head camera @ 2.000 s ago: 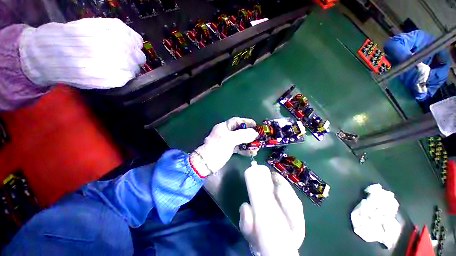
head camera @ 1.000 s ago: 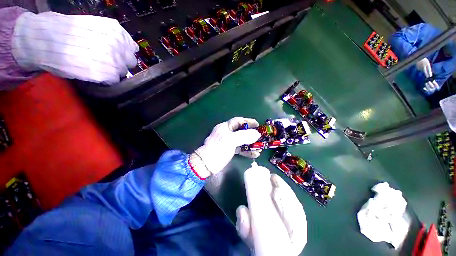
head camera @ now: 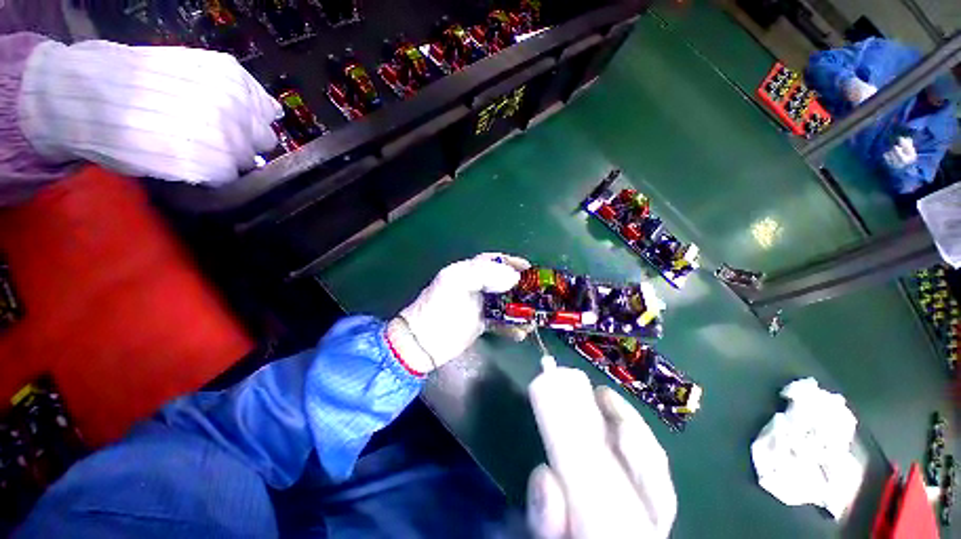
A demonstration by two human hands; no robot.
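My left hand [head camera: 448,311], in a white glove, holds a circuit board [head camera: 580,302] by its left end above the green bench. My right hand [head camera: 611,468], also gloved, holds a white glue syringe [head camera: 564,395], largely hidden by the glove. Its thin needle [head camera: 543,345] points up at the near edge of the held board. Whether the tip touches cannot be told. A second board [head camera: 641,227] lies beyond the held one. A third board [head camera: 643,379] lies below it, partly covered by it.
A black tote [head camera: 422,158] with rows of boards stands at upper left. Another person's gloved hand [head camera: 148,111] reaches into it. A red sheet [head camera: 116,305] is at left, a crumpled white cloth [head camera: 809,450] at right. A metal post [head camera: 843,276] stands at right. A person in blue [head camera: 880,105] is beyond.
My left hand has tilted the board so its red parts show more and moved it slightly left and down. My right hand with the syringe has shifted slightly right and down.
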